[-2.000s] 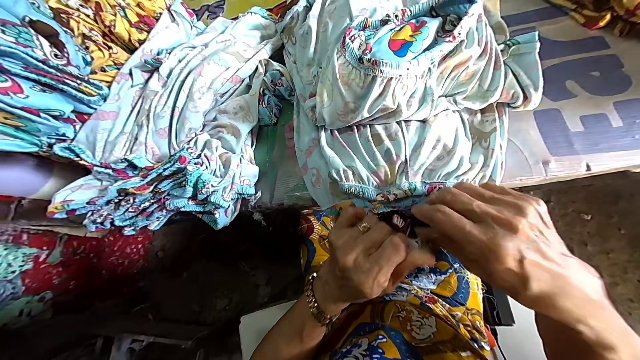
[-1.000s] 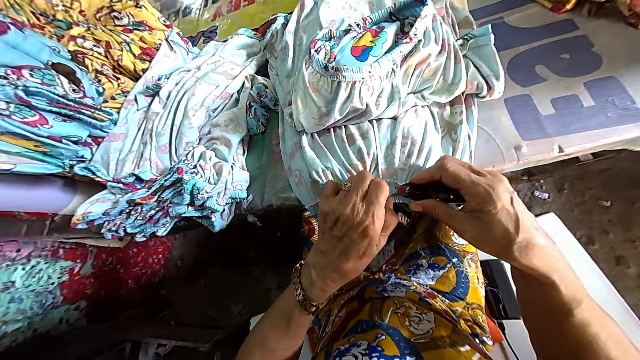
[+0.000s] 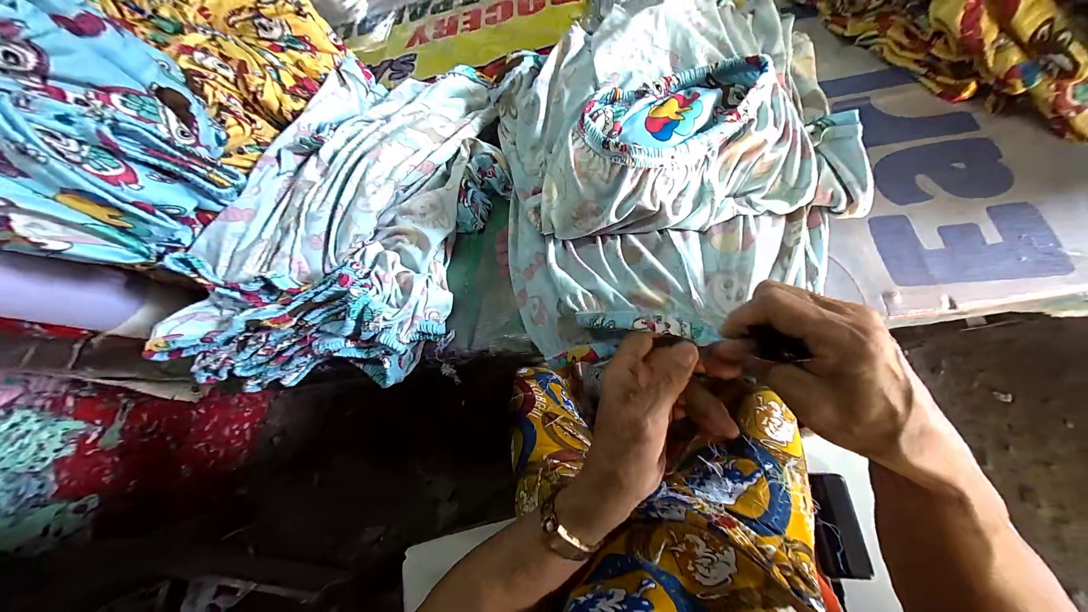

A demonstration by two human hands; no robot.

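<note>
My right hand (image 3: pixel 829 370) is closed around a small black-handled tool (image 3: pixel 778 343), whose kind I cannot tell. Close beside it, my left hand (image 3: pixel 642 408), a gold watch on the wrist, pinches something small that the fingers mostly hide. Both hands are at the near edge of a stack of pale blue printed garments (image 3: pixel 680 263) with gathered elastic edges. One garment's elastic opening (image 3: pixel 680 115) lies on top, showing a bright print. Below the hands, yellow and blue patterned cloth (image 3: pixel 705 552) covers my lap.
A second bunch of pale blue garments (image 3: pixel 340 204) lies left of the stack, beside blue printed clothes (image 3: pixel 93 144) and yellow printed clothes (image 3: pixel 246 68). More yellow cloth (image 3: pixel 1003 42) is at the far right. A lettered sheet (image 3: pixel 960 195) covers the table. A black object (image 3: pixel 841 527) lies by my lap.
The black tool showed plainly in my right hand a second ago and is now more covered by the fingers. Both hands stay close together at the stack's near edge.
</note>
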